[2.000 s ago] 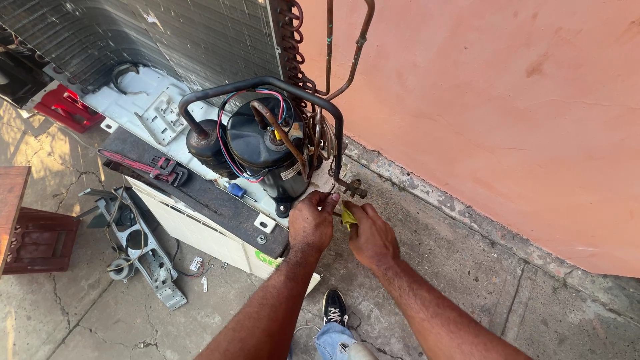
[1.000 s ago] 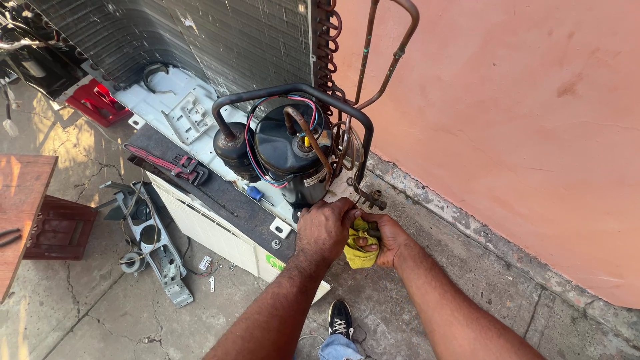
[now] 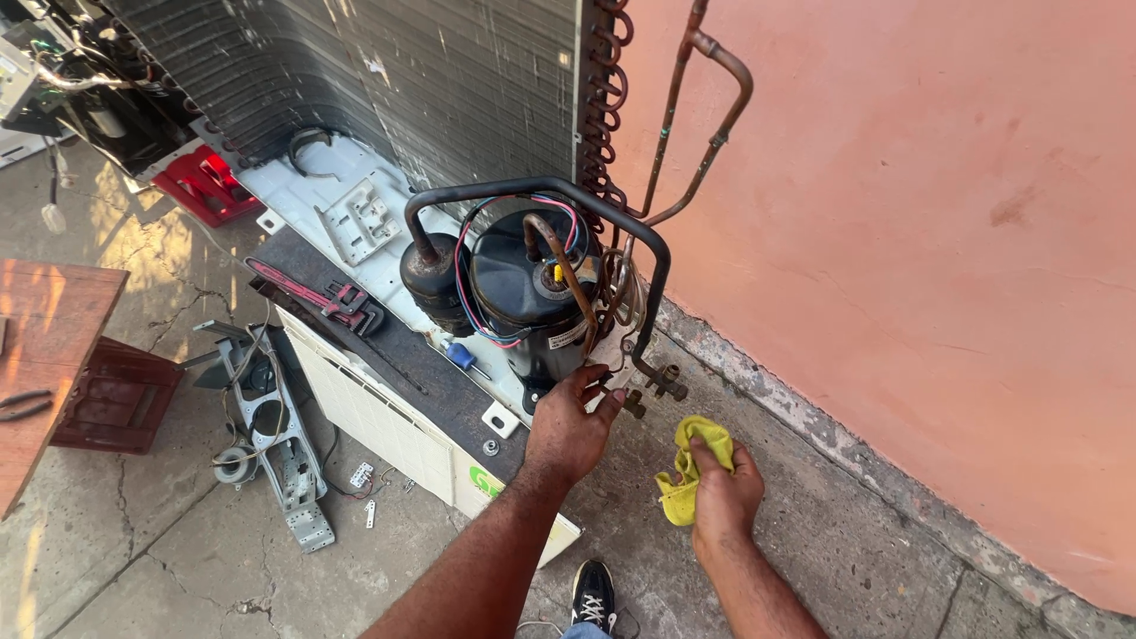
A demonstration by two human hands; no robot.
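My left hand point(image 3: 577, 422) pinches a thin copper pipe beside the brass service valves point(image 3: 667, 382), at the foot of the black compressor point(image 3: 528, 275). Held in my right hand point(image 3: 729, 488) is a crumpled yellow cloth point(image 3: 682, 475), apart from the valves and to their lower right. A thick black insulated pipe point(image 3: 541, 185) arches over the compressor and its accumulator point(image 3: 435, 280). Coiled copper tubing point(image 3: 626, 293) lies between the compressor and the wall. Part of the gripped pipe is hidden behind my left fingers.
A pink pipe wrench point(image 3: 311, 291) and a blue-handled screwdriver point(image 3: 461, 357) lie left of the compressor. Behind stands the finned condenser coil point(image 3: 479, 89). The pink wall point(image 3: 905, 222) rises at right. A metal motor bracket point(image 3: 282, 435) and a wooden table point(image 3: 62, 346) are at left.
My right hand with the yellow cloth has drawn away from the valves, down and to the right. My left hand stays at the pipes.
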